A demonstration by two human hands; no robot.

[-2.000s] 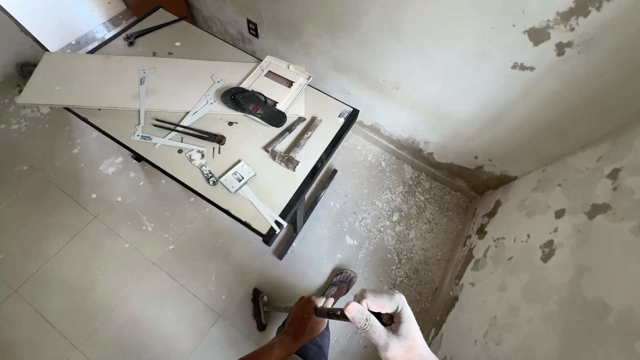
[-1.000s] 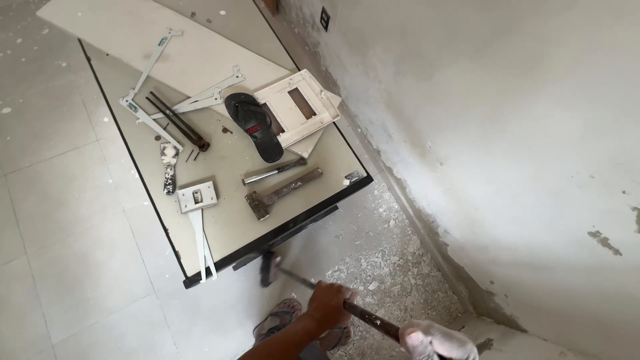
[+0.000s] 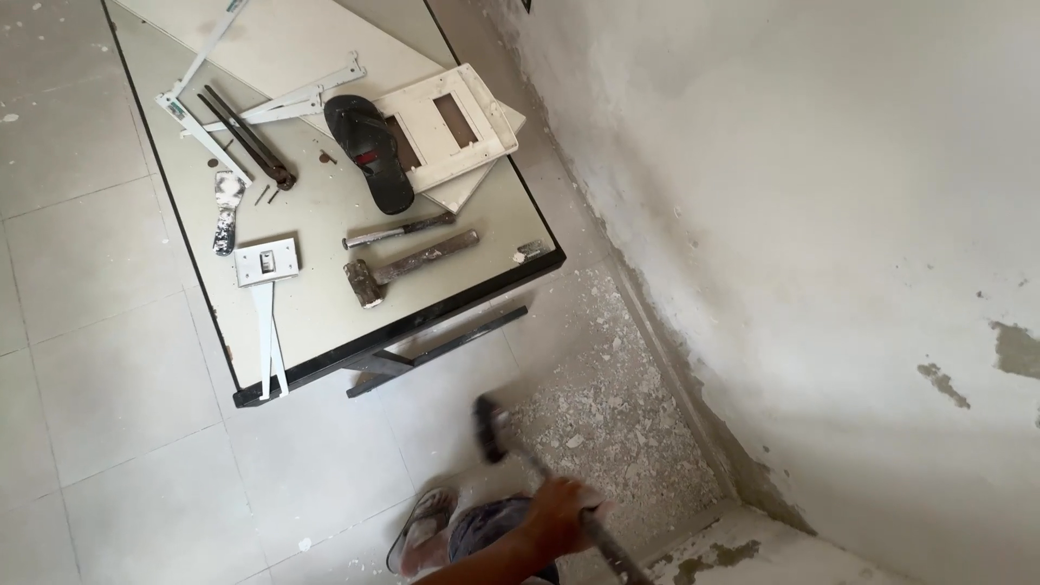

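Observation:
My left hand [image 3: 565, 513] is closed around the shaft of a long-handled tool [image 3: 605, 546]. Its dark, blurred head [image 3: 488, 428] is above the floor, up and to the left of the hand; what kind of tool it is cannot be told. The shaft runs out at the bottom edge, and my right hand is outside the view. On the table beyond the tool lie a short-handled sledgehammer [image 3: 410, 264], a smaller hammer or similar metal tool [image 3: 398, 231], end-cutting pincers [image 3: 248, 138] and a putty knife [image 3: 227, 213] smeared white.
The black-edged table [image 3: 325, 325] also holds a black flip-flop [image 3: 371, 154], a white plastic frame [image 3: 451, 122], metal shelf brackets [image 3: 211, 49], a white board [image 3: 301, 32] and a white plate [image 3: 266, 262]. Paint flakes [image 3: 601, 406] litter the floor beside the peeling wall [image 3: 780, 244]. A sandalled foot [image 3: 424, 520] stands below.
The view has shifted, bringing the table closer. Both hands were on the shaft in the earlier frames; the whitish right hand has since left the view. The left hand still grips it.

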